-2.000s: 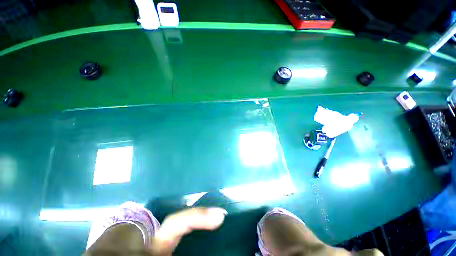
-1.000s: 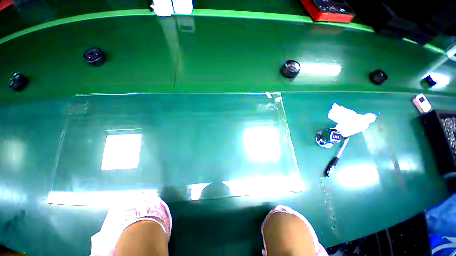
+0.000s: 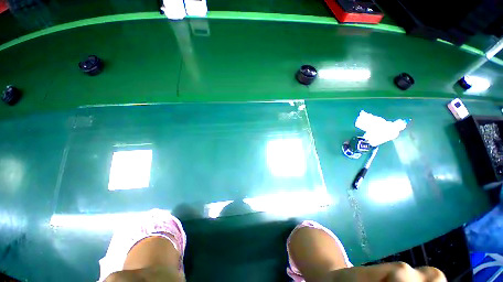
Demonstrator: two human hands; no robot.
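Both hands are at the bottom edge, close to the camera and partly cut off, with pink-white cuffs around the wrists. My left hand (image 3: 146,261) shows only wrist and lower hand; its fingers are out of frame. My right hand (image 3: 358,272) shows its wrist and some bent fingers reaching right along the edge. Whether either holds anything is hidden. In front lies a clear work mat (image 3: 209,165) with taped edges on the green surface (image 3: 248,88). Right of it are a white crumpled cloth (image 3: 378,128), a glossy dark round item (image 3: 356,147) and a pen-like tool (image 3: 365,169).
Black lens units stand spaced along the far strip, including ones at left (image 3: 91,65), centre (image 3: 306,74) and right (image 3: 403,81). A small white device (image 3: 458,108) lies by a black parts tray (image 3: 479,157). A red-edged tray (image 3: 358,16) is beyond. Blue clothing shows at right.
The view has shifted slightly. The finger seen pointing right beside the left wrist two seconds ago is gone. Bent fingers of my right hand have come back in at the bottom right.
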